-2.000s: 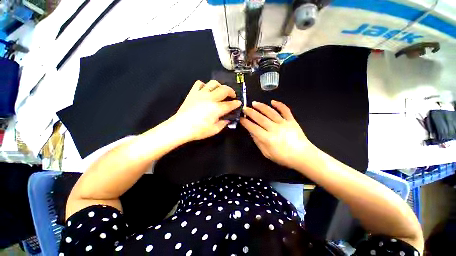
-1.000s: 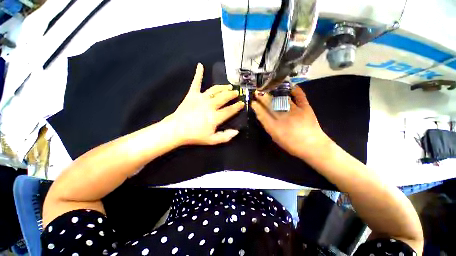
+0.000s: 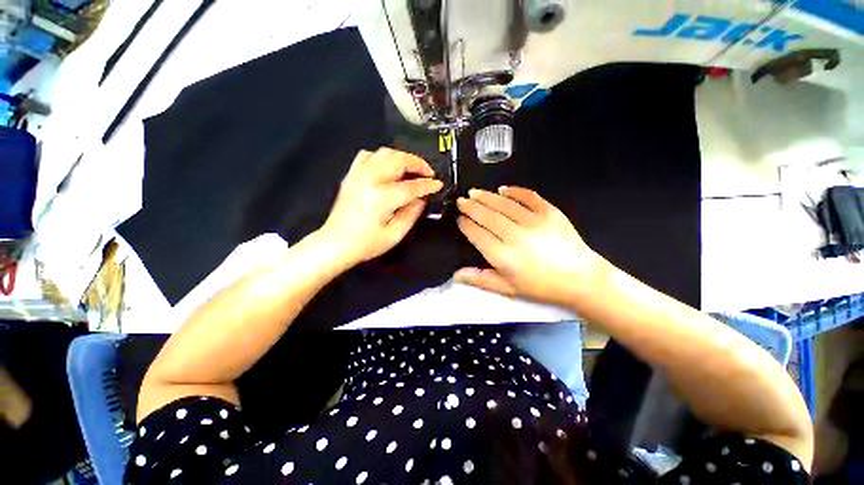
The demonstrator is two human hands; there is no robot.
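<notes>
A large black garment panel [image 3: 256,142] lies flat on the white table under the sewing machine head. The presser foot, with a yellow piece [image 3: 446,142] beside it, is over the pocket opening [image 3: 454,169], a short slit. My left hand [image 3: 381,201] is left of the slit, thumb and fingertips pinching a small dark fold of cloth, the welt by its look. A small white spot shows just below these fingertips. My right hand [image 3: 521,242] lies palm down on the panel right of the slit, fingers slightly apart and thumb towards the white table edge.
The white "JACK" machine [image 3: 606,47] spans the top and right. A ribbed knob [image 3: 494,142] hangs right of the foot. Narrow cloth strips [image 3: 152,71] lie far left. A small black pad [image 3: 841,220] is far right. Blue baskets [image 3: 87,379] stand below the table. Part of a person's hand shows far left.
My left hand has gone from lying spread on the panel to pinching cloth near the slit. My right hand has drawn back from the foot towards me. The panel's near edge has shifted, showing white table.
</notes>
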